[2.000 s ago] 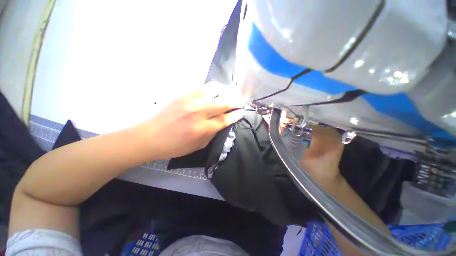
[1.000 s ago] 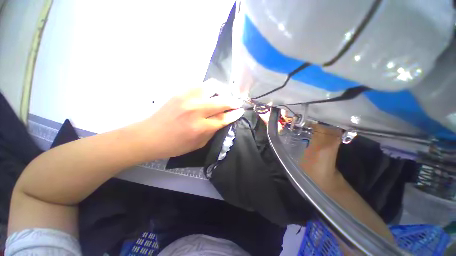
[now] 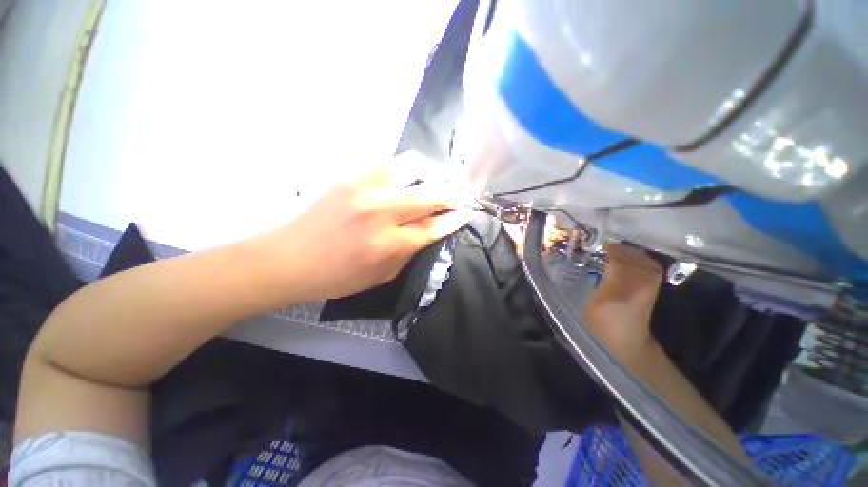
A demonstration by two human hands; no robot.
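Observation:
My left hand (image 3: pixel 366 233), bare, lies on the black garment piece (image 3: pixel 476 319) at the needle area, its fingertips pinching the cloth edge in bright glare. The garment drapes over the table's front edge, with a pale whitish strip along its seam edge. My right hand (image 3: pixel 619 285) is under the machine head, behind the chrome bar (image 3: pixel 590 357); its wrist shows, but its fingers are mostly hidden by the bar and small metal parts. The presser foot and needle (image 3: pixel 509 211) are small and blurred between the hands. The white sewing machine head (image 3: pixel 666 57) with a blue stripe overhangs at right.
A ruler tape (image 3: pixel 357 328) runs along the front edge of the white table (image 3: pixel 209 114). Black cloth hangs at far left and more lies right of my right wrist. A blue lattice basket (image 3: pixel 795 458) is at lower right. Another blue patterned item is at the lower middle.
The machine head appears shifted slightly right and down in the picture, with a small view shift. My hands stay at nearly the same place on the cloth, which has moved little.

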